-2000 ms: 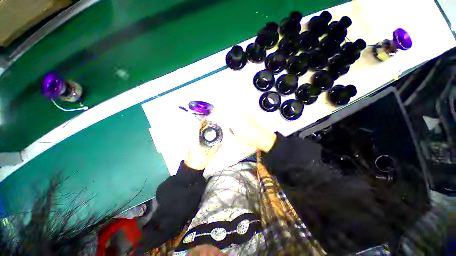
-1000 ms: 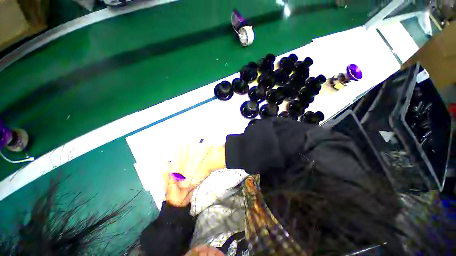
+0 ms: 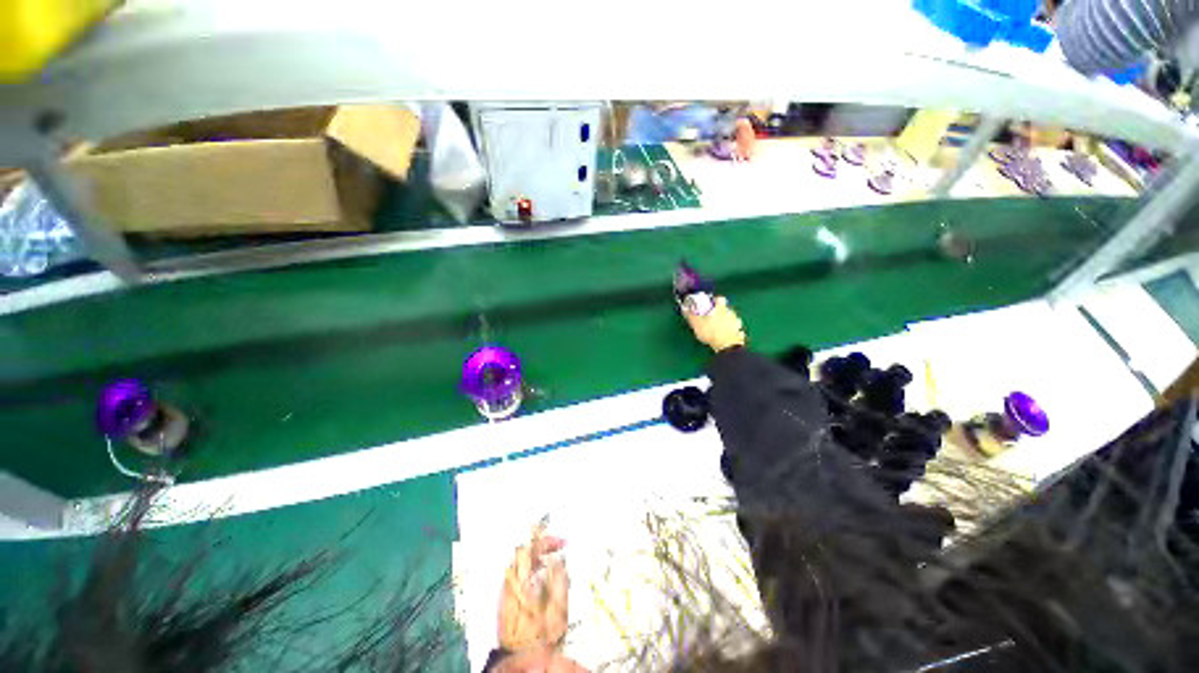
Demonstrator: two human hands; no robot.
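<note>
My right hand (image 3: pixel 717 325) reaches out over the green belt, its fingers closed on a purple-ended unit (image 3: pixel 694 292); the fingers partly hide the unit's pale body. My left hand (image 3: pixel 535 592) is over the white sheet (image 3: pixel 605 513), empty, fingers apart. A purple-ended unit (image 3: pixel 493 379) stands on the belt near the white rail. Another (image 3: pixel 132 413) with a pale lead is on the belt at far left. Black flanged parts (image 3: pixel 884 408) stand massed on the sheet, partly hidden by my right sleeve. A purple-ended unit (image 3: pixel 1023 414) lies to their right.
The white rail (image 3: pixel 329 477) runs between belt and bench. Beyond the belt are a cardboard box (image 3: pixel 217 184), a grey control box (image 3: pixel 537 161) and a table with purple parts (image 3: pixel 881 175). A white frame bar (image 3: pixel 526 59) crosses above. Dark totes show at far right.
The view has tilted up. My right hand has moved from the sheet to a unit on the belt. My left hand has opened and the purple piece at it is gone. Another unit now shows on the belt.
</note>
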